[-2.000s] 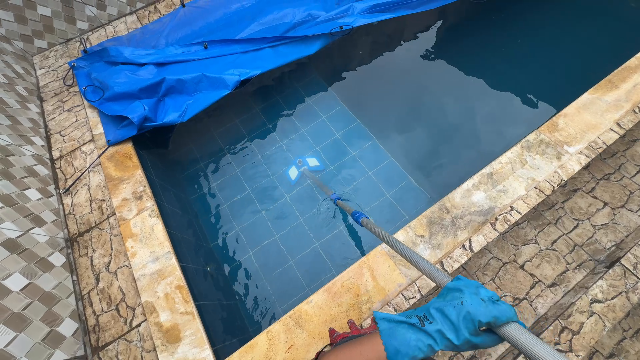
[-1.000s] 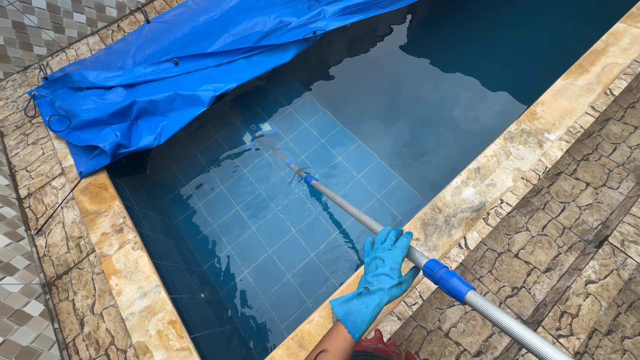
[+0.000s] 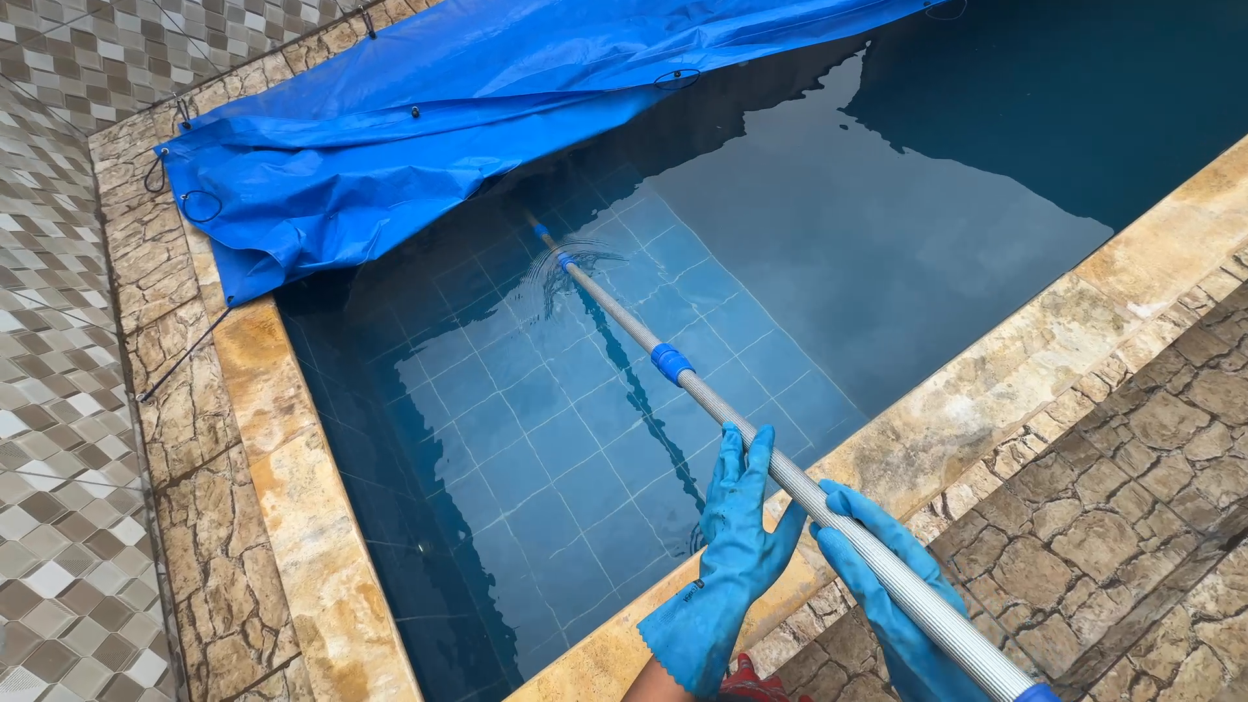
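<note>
A ribbed metal telescopic pole (image 3: 721,408) with blue collars slants from the lower right over the stone coping into the pool water (image 3: 546,429). Its far end is underwater near the blue tarpaulin, and the head on it is hidden. My left hand (image 3: 743,522), in a blue rubber glove, is beside and under the pole with its fingers extended, the pole lying against it near the thumb. Nearer to me, my right hand (image 3: 882,575), gloved alike, lies along the pole; the pole covers part of the palm, so its grip is unclear.
A crumpled blue tarpaulin (image 3: 390,166) with cord loops covers the pool's far edge. Pale stone coping (image 3: 975,400) borders the water, with stone-patterned paving (image 3: 1092,517) beyond it at right. A mosaic-tiled wall (image 3: 58,429) stands at left. A bit of red footwear or fabric (image 3: 756,680) shows below.
The pole's underwater end has moved farther away, toward the tarpaulin; its brush-like head was visible before. My right hand has come into view on the pole since one second ago.
</note>
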